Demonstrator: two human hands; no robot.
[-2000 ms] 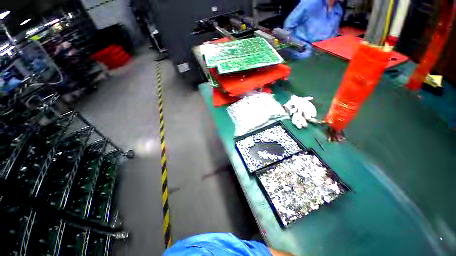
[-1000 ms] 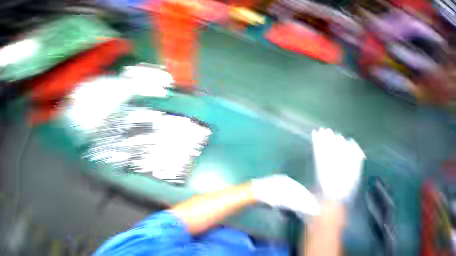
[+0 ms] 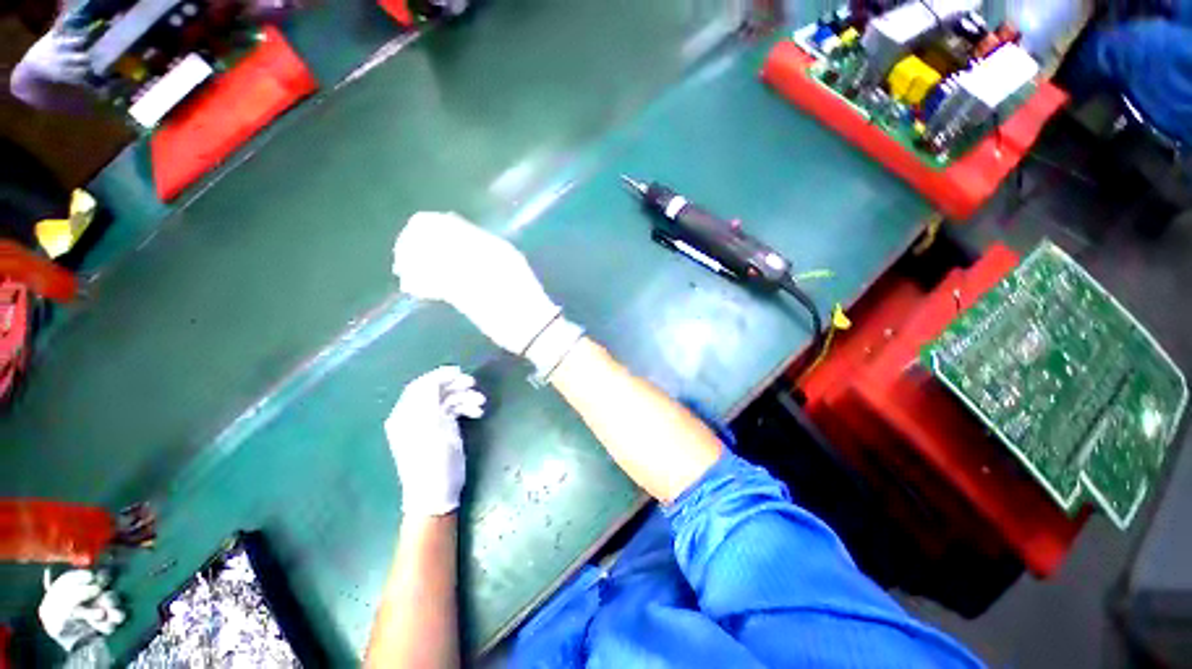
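Observation:
My left hand (image 3: 428, 442), in a white glove, is over the green bench with loosely curled fingers a little apart; nothing shows in it. My right hand (image 3: 473, 278), also white-gloved with a band at the cuff, is farther up, back to the camera. Its fingertips are hidden, so I cannot tell whether it holds anything. The black electric screwdriver (image 3: 716, 241) lies on the bench right of my right hand, bit pointing up-left, touched by neither hand. The black screw tray (image 3: 228, 610), full of silvery screws, is cut off at the bottom left.
A populated circuit board (image 3: 915, 81) sits on a red pad (image 3: 970, 187) at the upper right. A pale green board (image 3: 1065, 373) lies on stacked red pads at the right. Spare gloves (image 3: 80, 609) lie by an orange-wrapped post (image 3: 52, 531). Another person's gloved hand (image 3: 55, 68) is at a board upper left.
The view has swung right, away from the tray. The screwdriver and the populated board have come into clear view. My hands, blurred and close together before, now show apart.

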